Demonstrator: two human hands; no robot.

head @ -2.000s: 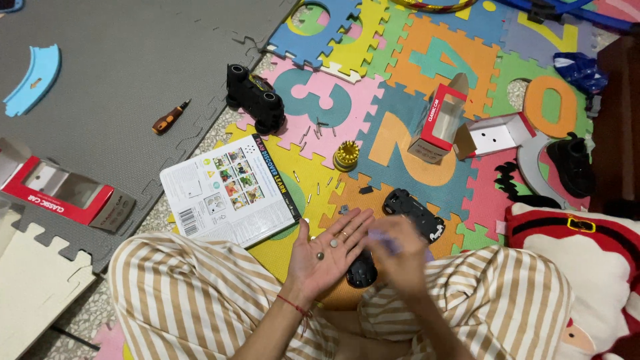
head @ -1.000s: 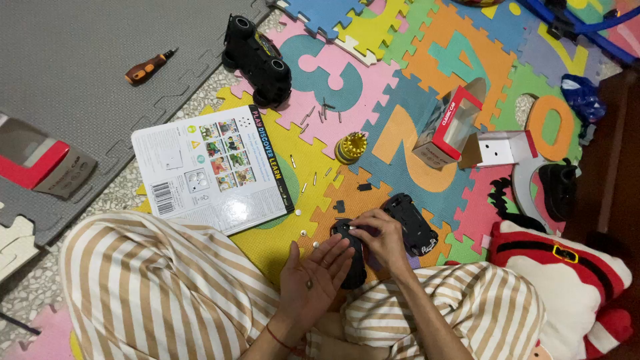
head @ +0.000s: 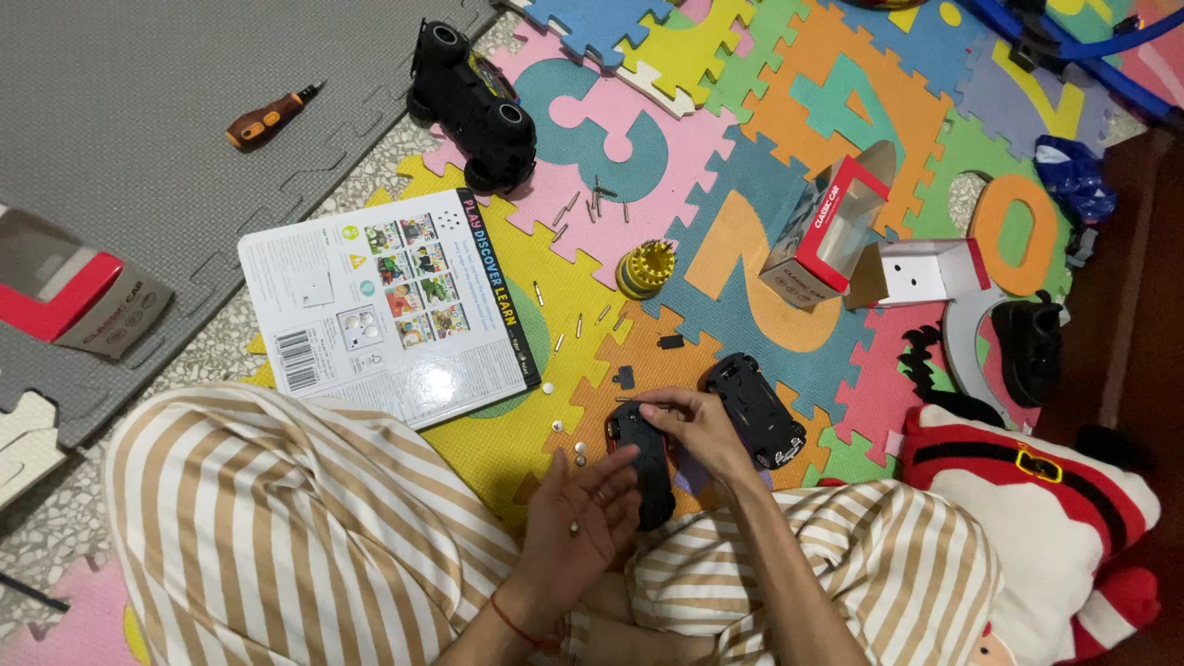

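My left hand lies palm up, fingers apart, with a small round metallic piece resting on the palm. Just right of it a black toy car lies underside up on the foam mat. My right hand reaches over that car's upper end, fingertips pinched around a small thin piece that looks like a screwdriver bit. A second black toy car lies underside up to the right. Several small button cells sit on the mat left of the cars. Two small black plastic parts lie above.
A children's book lies face down at left. Several screwdriver bits are scattered around a yellow bit holder. A larger black toy vehicle, a screwdriver, opened car boxes and a Santa cushion surround the area.
Several button cells now lie on the mat beside my left hand, whose palm held more small round pieces two seconds ago. My right hand has moved off my left palm to the nearer car's upper end.
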